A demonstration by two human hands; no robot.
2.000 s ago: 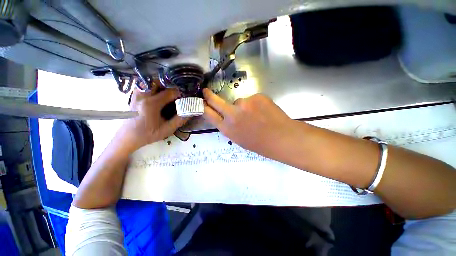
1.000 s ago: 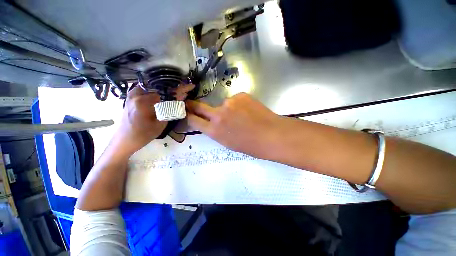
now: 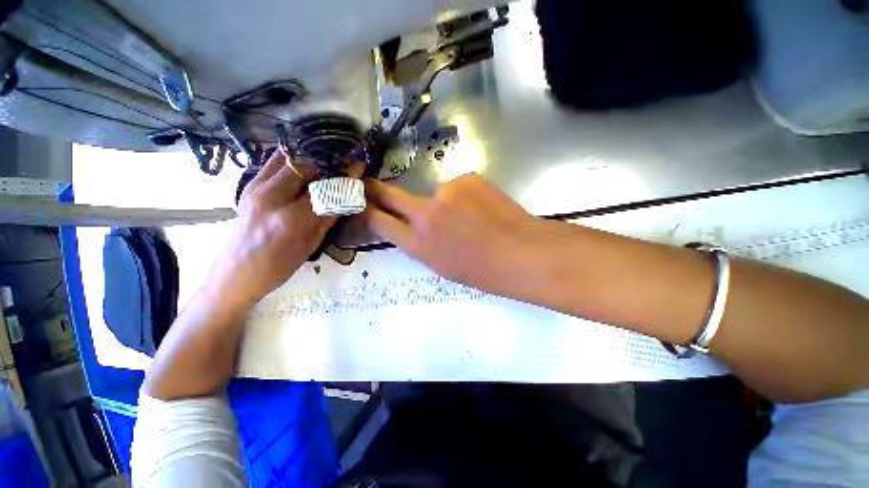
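A dark piece (image 3: 325, 243) shows only as a small part below the white ridged knob (image 3: 337, 195); the rest is hidden by my hands and the machine. My left hand (image 3: 276, 224) is around the piece, left of the knob, its fingertips partly hidden behind the round black tension discs (image 3: 329, 143). My right hand (image 3: 443, 224) lies right of the knob, its fingers pointing left to the needle area, which is hidden. Whether the right fingertips grip the piece cannot be seen.
The pale machine head (image 3: 257, 48) spans the top left. A black fuzzy pad (image 3: 648, 52) is on the steel bed (image 3: 591, 167). Dark rounded panels (image 3: 138, 291) are stacked left on the white table (image 3: 400, 343). Blue bin material (image 3: 281, 434) shows below, near the dark-clothed lap (image 3: 457, 434).
The view has shifted slightly since the earlier frames. The fingers of my left hand have changed pose around the piece near the knob. My right hand stays almost in the same place.
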